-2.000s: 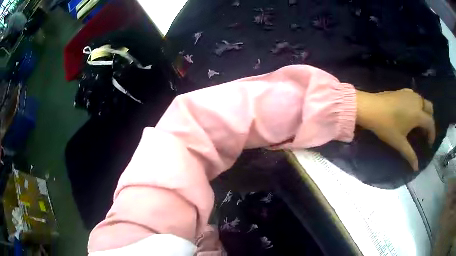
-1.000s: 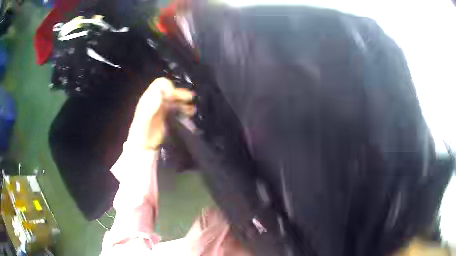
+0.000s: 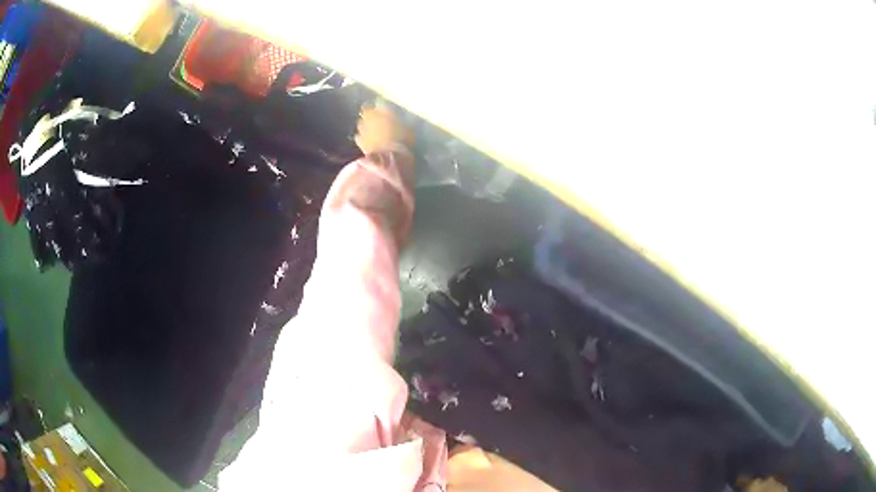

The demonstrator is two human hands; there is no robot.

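The sheer black fabric with small pale and mauve motifs (image 3: 499,327) hangs below the table's front edge and over my lap. A smooth see-through part with a paler line lies along that edge at the right. My left hand (image 3: 381,130), in a pink sleeve, is at the table's front edge, small and blurred. Its fingers and any grip are hidden. A small skin-toned patch at the bottom right rim may be my right hand (image 3: 764,483); it is cut off and its fingers do not show.
The white table (image 3: 624,106) is overexposed, with a yellowish front edge. A red object (image 3: 231,60) is near its left part. A dark pile with white strips (image 3: 72,211), red cloth (image 3: 12,183) and a large black shape (image 3: 154,317) are at left. A cardboard box (image 3: 62,459) is at lower left.
The fabric has gone from the tabletop to below its front edge. My left hand first came back left from the far right, then moved up to the table edge. The view has shifted.
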